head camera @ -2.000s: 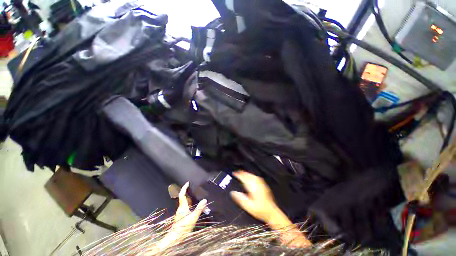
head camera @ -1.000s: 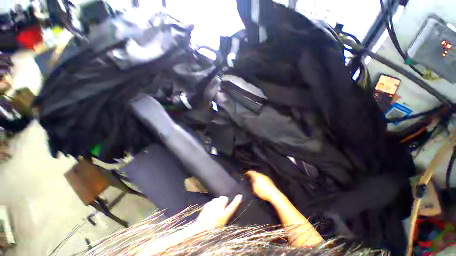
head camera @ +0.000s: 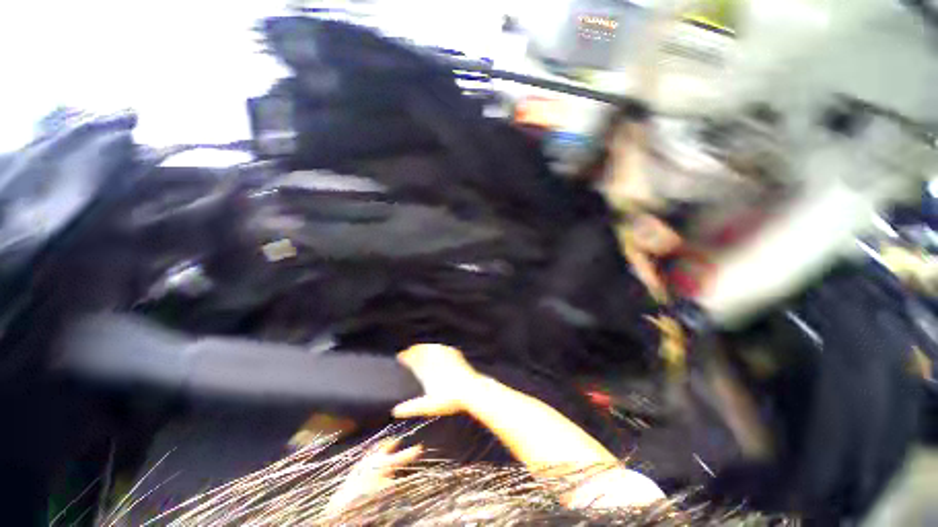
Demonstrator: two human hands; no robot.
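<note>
The view is blurred. A black garment with dark grey panels (head camera: 411, 232) fills the middle. The grey padded sleeve board (head camera: 298, 373) runs from the left to my hands. My right hand (head camera: 442, 379) is at the board's near end, thumb and fingers apart around black cloth there; whether it grips the cloth is unclear. My left hand (head camera: 379, 468) is low at the bottom edge, partly hidden by hair, with its fingers apart and nothing seen in it.
A tan hose (head camera: 643, 257) hangs to the right of the garment. A small red spot (head camera: 599, 398), perhaps the iron's, shows at the lower right. A grey control box (head camera: 591, 36) is on the wall. More dark cloth (head camera: 849, 360) lies at far right.
The view has swung to the right, so the garment and board appear further left and the board lies flatter. My right hand's fingers now point left at the board's end. My left hand sits lower.
</note>
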